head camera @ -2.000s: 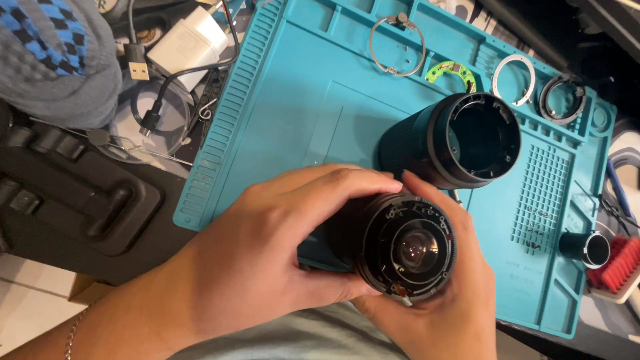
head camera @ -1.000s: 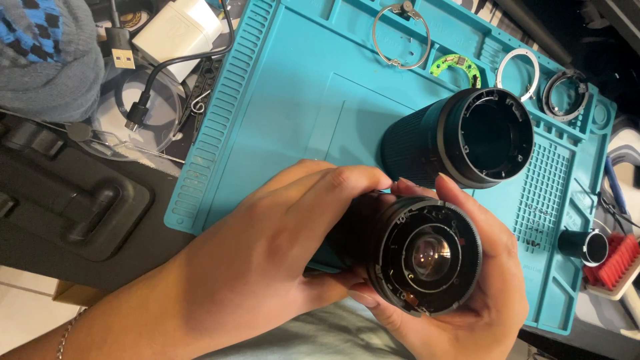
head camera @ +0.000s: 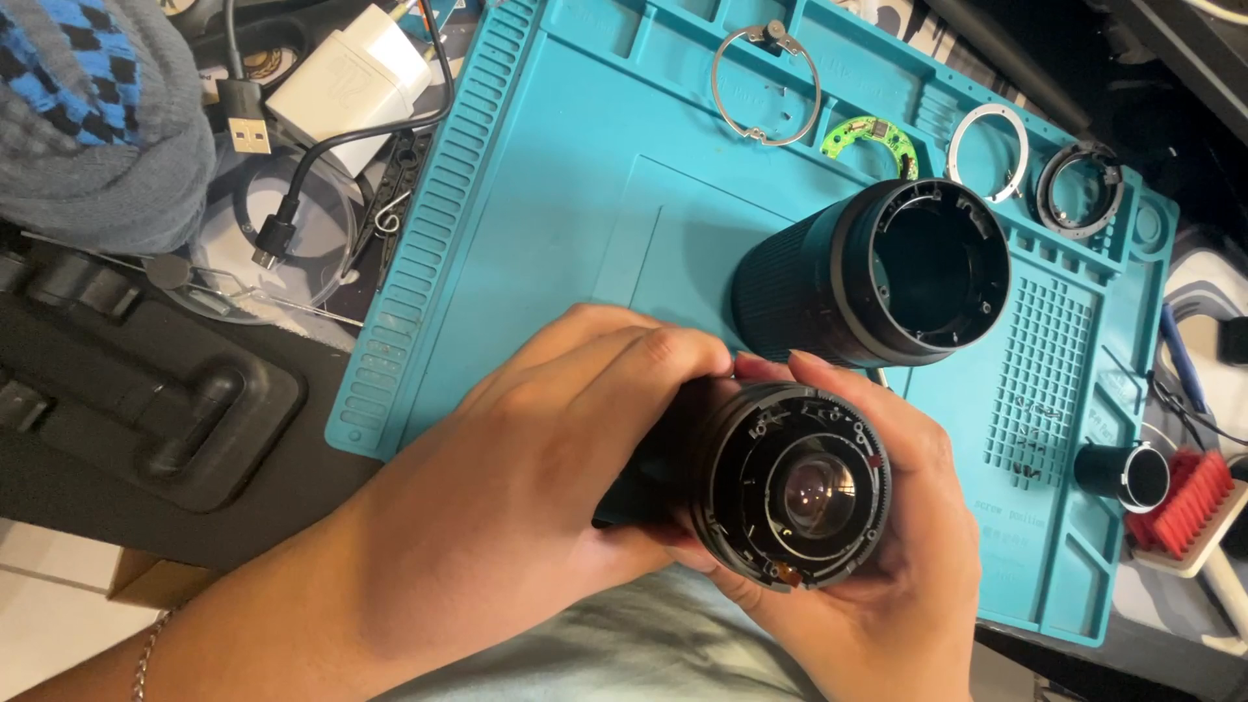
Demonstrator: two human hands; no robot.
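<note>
A partly dismantled black camera lens barrel (head camera: 795, 487) is held between both hands, its open end with a glass element and orange flex piece facing up at me. My left hand (head camera: 546, 439) wraps the rear of the barrel, fingers over the top. Around the far side of its rim curls my right hand (head camera: 897, 546), with the thumb below. Just beyond them a ribbed black outer lens barrel (head camera: 868, 273) lies tilted on the teal silicone repair mat (head camera: 546, 234). At the mat's upper edge are a thin metal ring (head camera: 717, 88), a green ring-shaped circuit board (head camera: 873, 136) and a silver ring (head camera: 951, 146).
Small screws (head camera: 1033, 409) sit in the mat's grid. A black lens mount ring (head camera: 1043, 195), a small black cylinder (head camera: 1107, 473) and a red-bristled brush (head camera: 1180, 497) are at the right. At left lie a white charger (head camera: 341, 88), a USB cable (head camera: 336, 141) and a grey cloth (head camera: 97, 175).
Both hands keep hold of the lens barrel, which has turned slightly in them. Its open end has shifted a little to the right since the earliest frame, then slightly back. The outer barrel stays on the mat.
</note>
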